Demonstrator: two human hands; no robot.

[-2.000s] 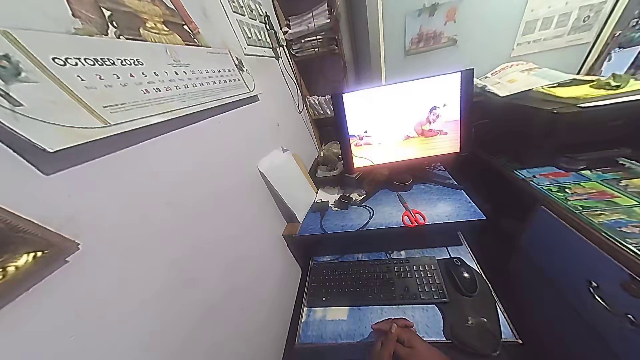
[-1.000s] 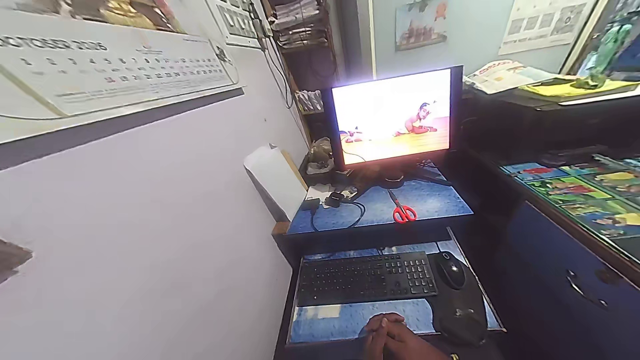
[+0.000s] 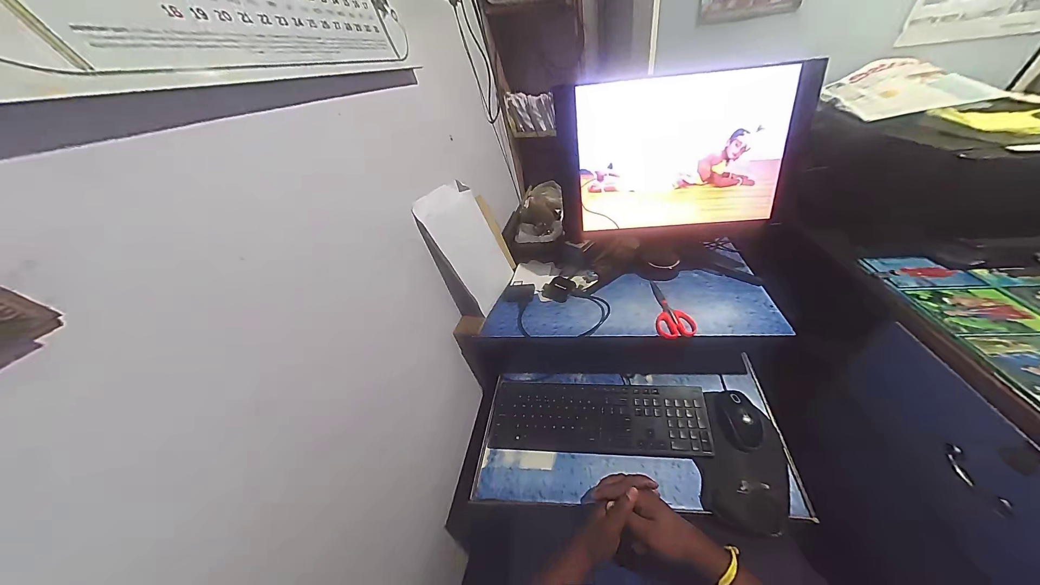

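Observation:
My left hand and my right hand are clasped together at the front edge of the keyboard tray, fingers interlaced, with no object seen in them. A yellow band circles my right wrist. Just beyond them lies a black keyboard. To its right a black mouse rests on a black mouse pad with a wrist rest. Red-handled scissors lie on the blue desk top above the tray, below a lit monitor.
Black cables with a connector lie left of the scissors. White papers lean on the wall at left. A dark cabinet with handles stands at right, near colourful printed sheets. A calendar hangs upper left.
The view has tilted down and shifted. My hands stay clasped near the tray's front edge; the keyboard, mouse and scissors have not plainly moved.

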